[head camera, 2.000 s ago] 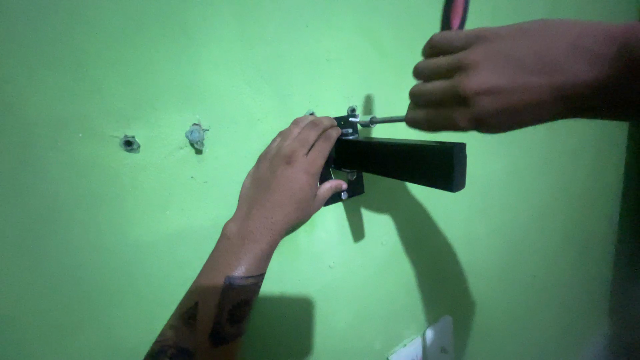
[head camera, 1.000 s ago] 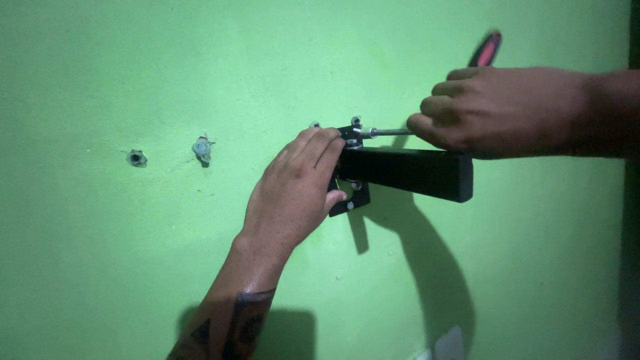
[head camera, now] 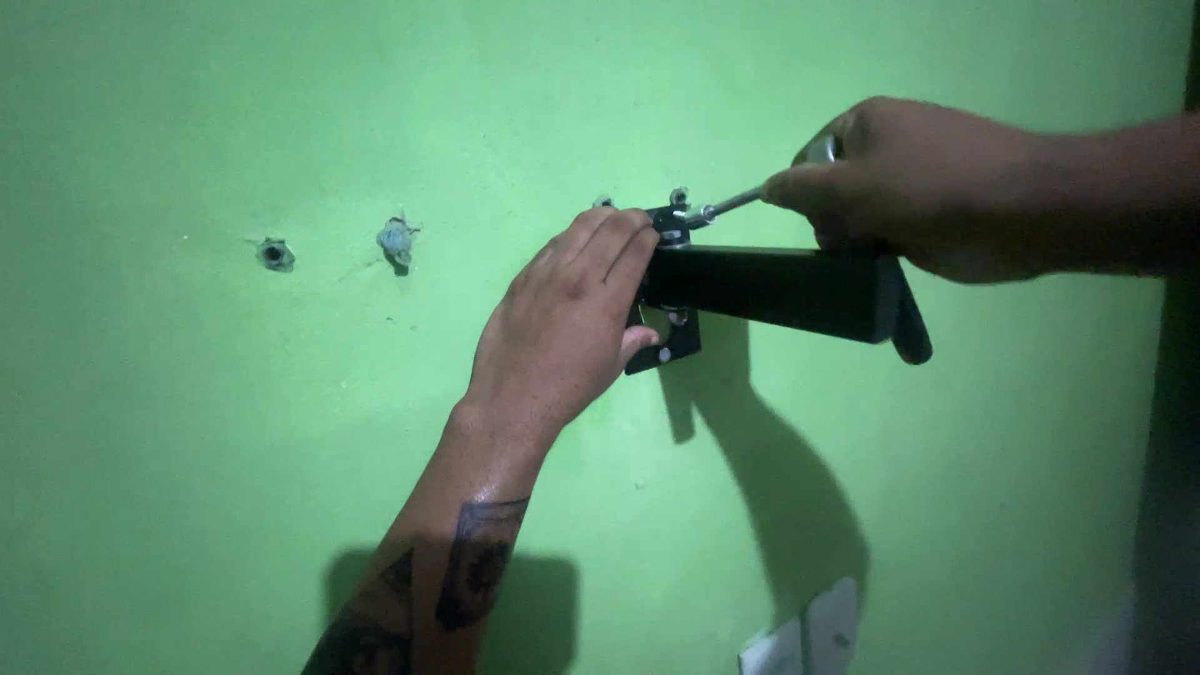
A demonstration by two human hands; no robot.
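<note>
A black metal wall bracket [head camera: 773,292] juts out from the green wall, its mounting plate [head camera: 689,339] close to the wall surface. My left hand [head camera: 567,314] lies flat over the plate's left side, the thumb near its lower edge. In my right hand [head camera: 900,187] is a tool with a metal shaft, likely a socket wrench [head camera: 741,199]; the shaft reaches a bolt at the plate's top. Its dark handle end shows below the hand, behind the arm's outer end. A lower bolt [head camera: 665,354] sits in the plate's bottom part.
Two damaged holes, one dark [head camera: 275,254] and one chipped around a plug [head camera: 397,241], are in the wall to the left. Small holes lie just above the plate. A white switch or outlet plate [head camera: 830,623] is at the lower right. A dark edge runs down the far right.
My right hand has turned the tool: its handle pointed up above the hand before and now points down. My left hand stays against the bracket plate.
</note>
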